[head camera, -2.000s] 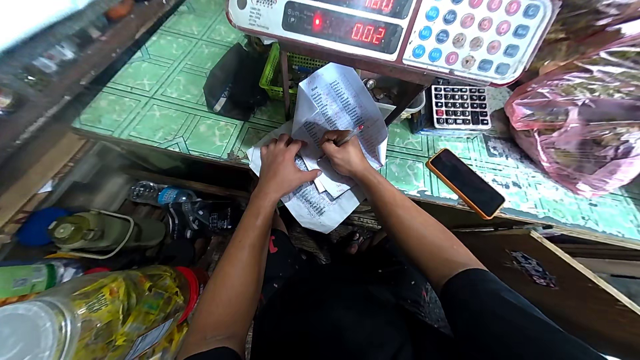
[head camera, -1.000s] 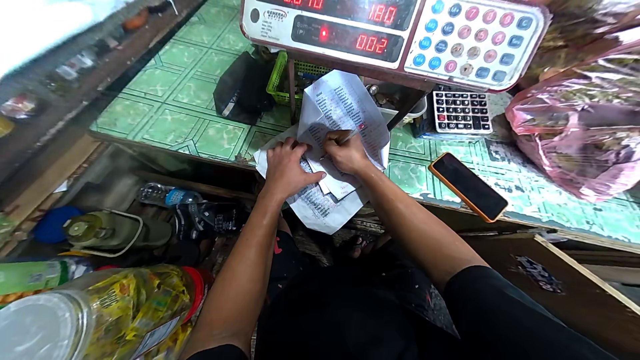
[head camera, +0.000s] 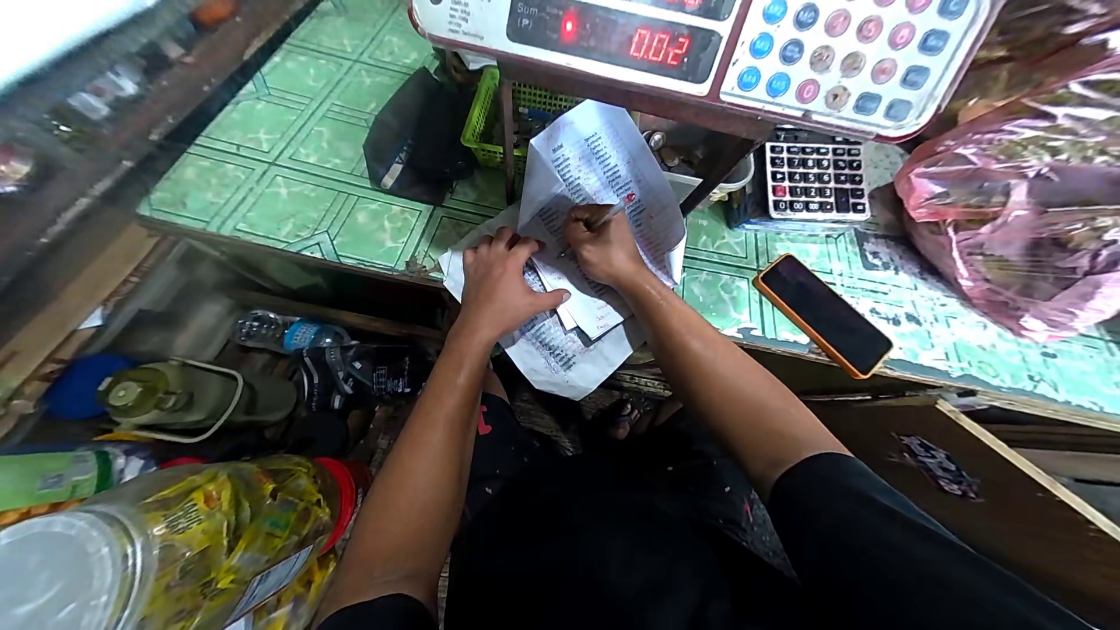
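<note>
Printed paper sheets (head camera: 560, 354) lie overlapped at the front edge of the green tile-patterned counter, partly hanging over it. My left hand (head camera: 503, 284) rests on them with its fingers spread, pressing the papers flat. My right hand (head camera: 604, 245) is closed around a pen (head camera: 610, 214), its tip close to a smaller white slip (head camera: 595, 306) that lies on the sheets. The upper sheet (head camera: 586, 153) leans up against the stand under a digital weighing scale (head camera: 612, 35). Most of the pen is hidden by my fingers.
A calculator (head camera: 818, 179), an orange-cased phone (head camera: 824, 315) and a pink plastic bag (head camera: 1015, 201) are at the right. Behind the papers are a green basket (head camera: 490, 118) and a black bag (head camera: 418, 140). Bottles (head camera: 289, 332) and a large jar (head camera: 219, 534) stand low at the left.
</note>
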